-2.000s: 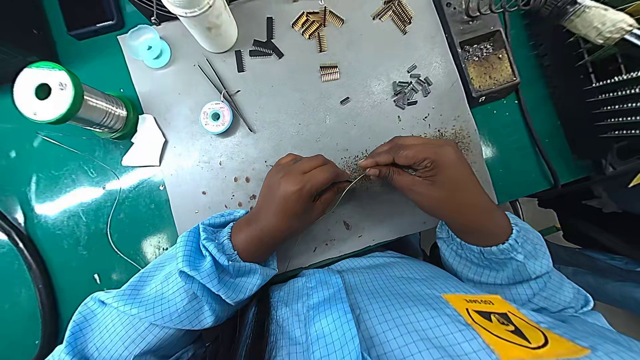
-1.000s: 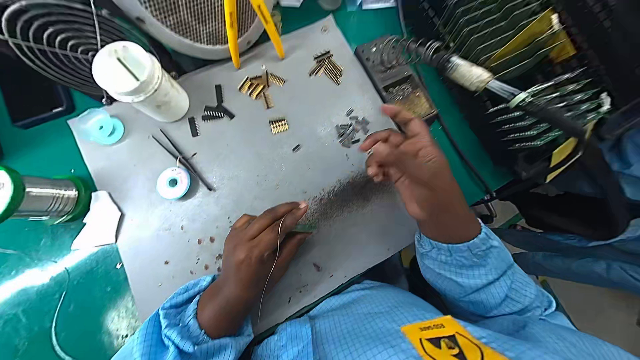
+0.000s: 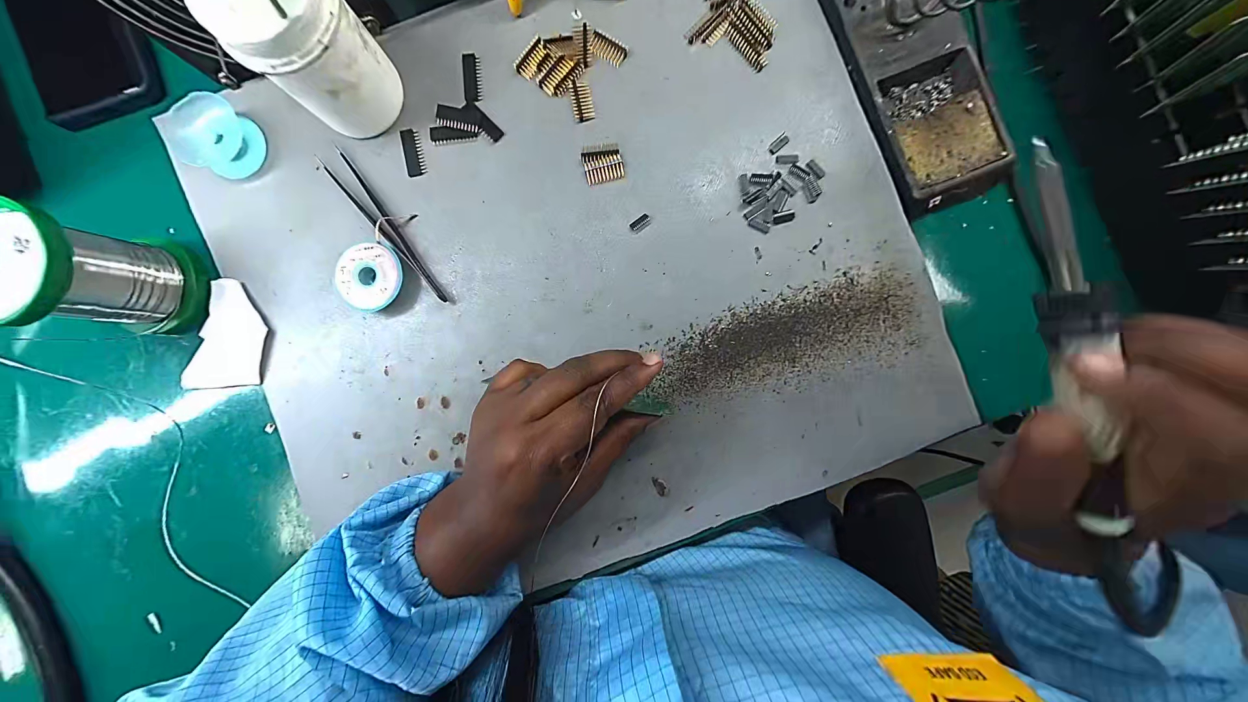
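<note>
My left hand (image 3: 556,429) rests low on the grey mat (image 3: 468,341), its fingers closed on a small green circuit board (image 3: 645,406) that they mostly cover. A thin wire (image 3: 585,458), apparently solder, runs from the fingertips across the back of that hand. Out at the right, my right hand (image 3: 1121,439) grips the handle of a soldering iron (image 3: 1063,234), its metal end pointing up and away; the hand is blurred. Dark debris (image 3: 799,331) is scattered just right of the board. Tweezers (image 3: 390,234) lie by a small white-and-blue spool (image 3: 368,276).
Gold pin headers (image 3: 565,63), black connectors (image 3: 463,122) and small dark chips (image 3: 780,190) lie across the mat. A white bottle (image 3: 341,78) and a solder reel (image 3: 117,273) stand left. The iron stand's tray (image 3: 941,127) is upper right, beside racked boards (image 3: 1209,185).
My right hand has left the left hand, moved right and taken hold of the soldering iron. The left hand keeps the board low on the mat.
</note>
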